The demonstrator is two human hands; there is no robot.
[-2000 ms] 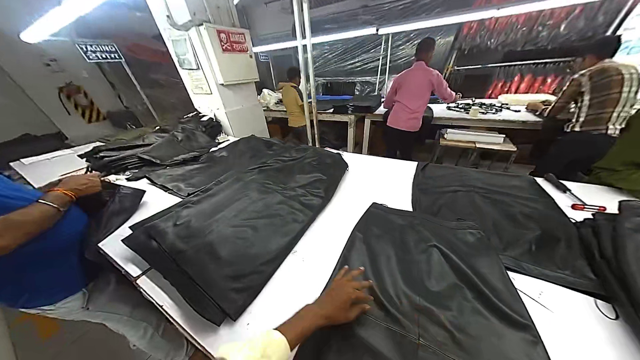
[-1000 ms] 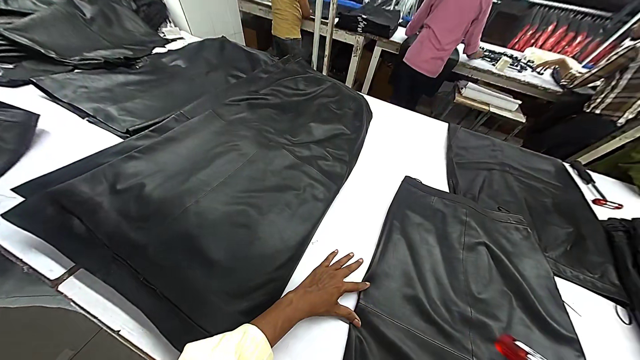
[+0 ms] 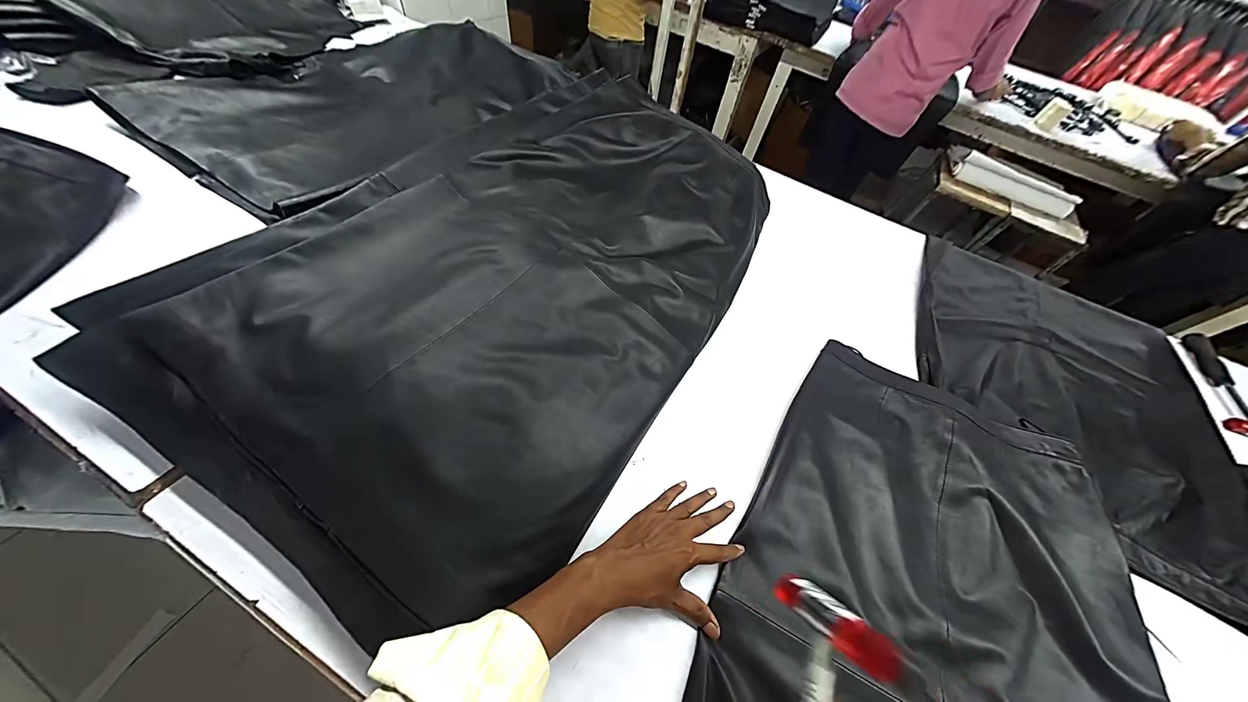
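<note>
My left hand (image 3: pixel 653 561) lies palm down with fingers spread on the white tabletop (image 3: pixel 829 258), its thumb and a fingertip touching the left edge of a black leather-like skirt (image 3: pixel 877 507). Over that skirt, near the bottom of the view, is a blurred tool (image 3: pixel 843 629) with red and pale metallic parts; what holds it cannot be seen. My right hand is out of view. To the left of my left hand, large black garment panels (image 3: pixel 468 322) lie stacked and overlap the table's near edge.
More black garments lie at the upper left (image 3: pixel 322 107) and right (image 3: pixel 1063 361). A black-handled tool with a red part (image 3: pixel 1209 366) is at the right edge. Beyond the table, a person in a pink shirt (image 3: pixel 897 68) stands at another workbench (image 3: pixel 1063 151), near a small stand (image 3: pixel 1014 200).
My left hand has moved from on top of the skirt to its left edge. The red tool has come into view and moved left over the skirt. The view has tilted down.
</note>
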